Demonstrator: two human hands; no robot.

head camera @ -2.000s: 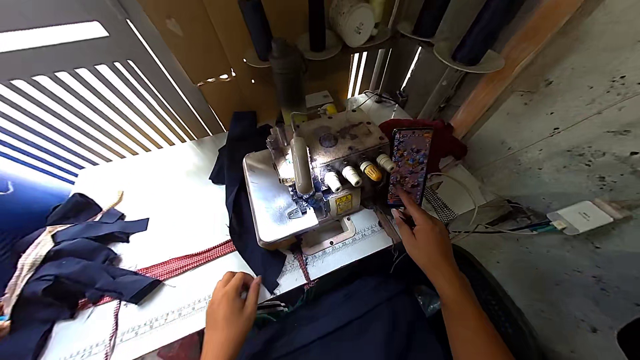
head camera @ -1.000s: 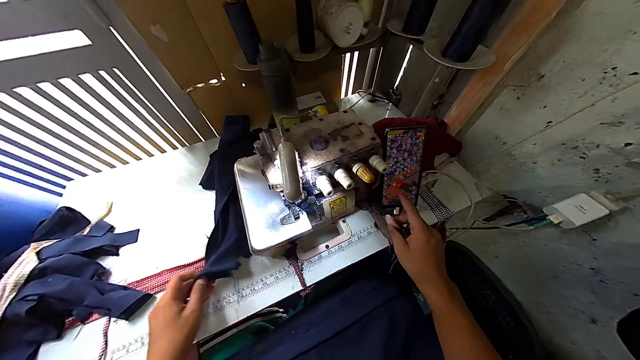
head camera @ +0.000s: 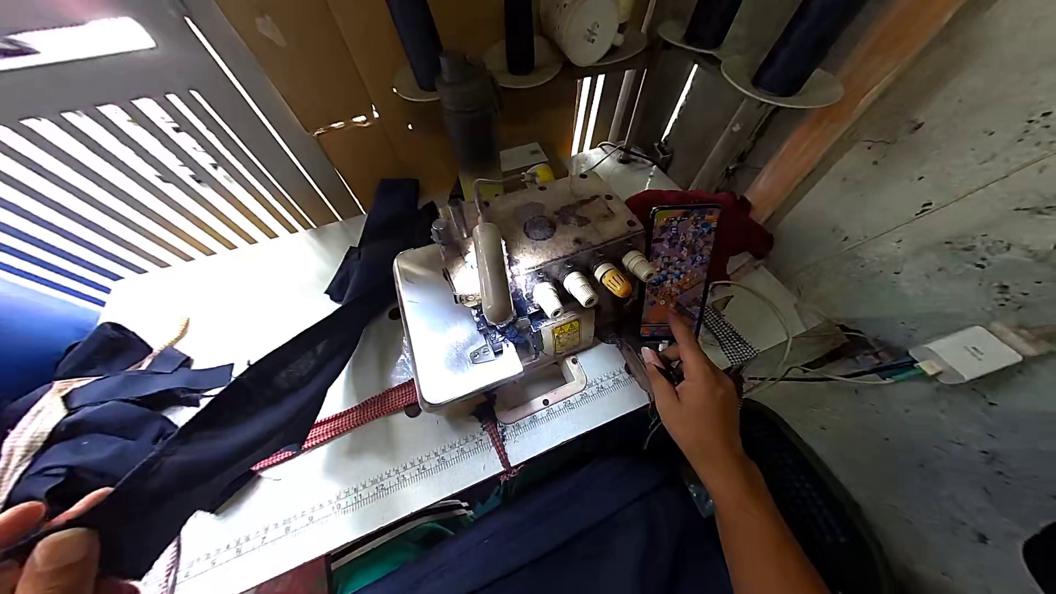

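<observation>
An overlock sewing machine (head camera: 561, 231) with a metal plate and several tension knobs sits on a white table with a printed ruler scale. At the lower left, my left hand (head camera: 62, 549) pinches the end of a navy fabric strip (head camera: 239, 412), which stretches back beside the machine. My right hand (head camera: 697, 392) reaches to a smartphone (head camera: 681, 272) propped upright at the machine's right, its index fingertip at the lower part of the lit screen. The other fingers are loosely bent, and I see nothing held in them. Red-and-white woven tape (head camera: 363, 419) runs under the strip.
Navy scraps (head camera: 124, 421) are heaped on the table's left. Thread cones (head camera: 788, 49) stand behind the machine. Dark red cloth (head camera: 738, 231) lies behind the phone. Cables lead to a white charger (head camera: 965, 355) by the concrete wall. Navy cloth (head camera: 544, 528) covers the lap area.
My left hand has moved left and nearer to me, and the navy strip, earlier hanging beside the machine, now stretches across the table. My right hand stays at the phone.
</observation>
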